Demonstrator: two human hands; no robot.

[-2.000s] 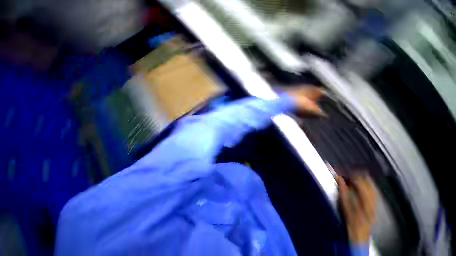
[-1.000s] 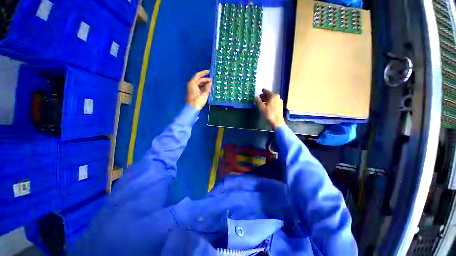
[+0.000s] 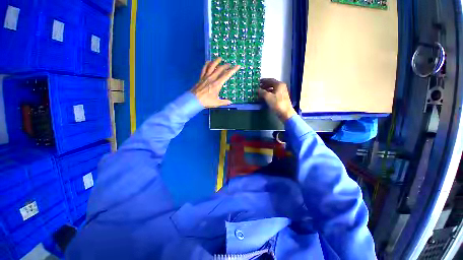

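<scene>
Green circuit board panels (image 3: 238, 40) with rows of small repeated boards lie in a blue tray with white lining (image 3: 277, 45), in front of me. My left hand (image 3: 216, 85) is spread over the panels' near left corner, fingers apart. My right hand (image 3: 275, 96) is at the near right corner of the panels, fingers bent together; its fingertips are dark and partly hidden, so I cannot tell whether it grips the panel edge.
A brown cardboard sheet (image 3: 348, 61) lies right of the tray, with a small green panel (image 3: 363, 3) at its far edge. Blue crates (image 3: 76, 111) are stacked at the left. A pale metal rail (image 3: 440, 203) curves along the right. A red object (image 3: 243, 157) is below the tray.
My left hand has moved right, from beside the tray's left edge onto the panels. My right hand remains near their right corner. The view has shifted slightly. Earlier, both hands were over the dark carrier area.
</scene>
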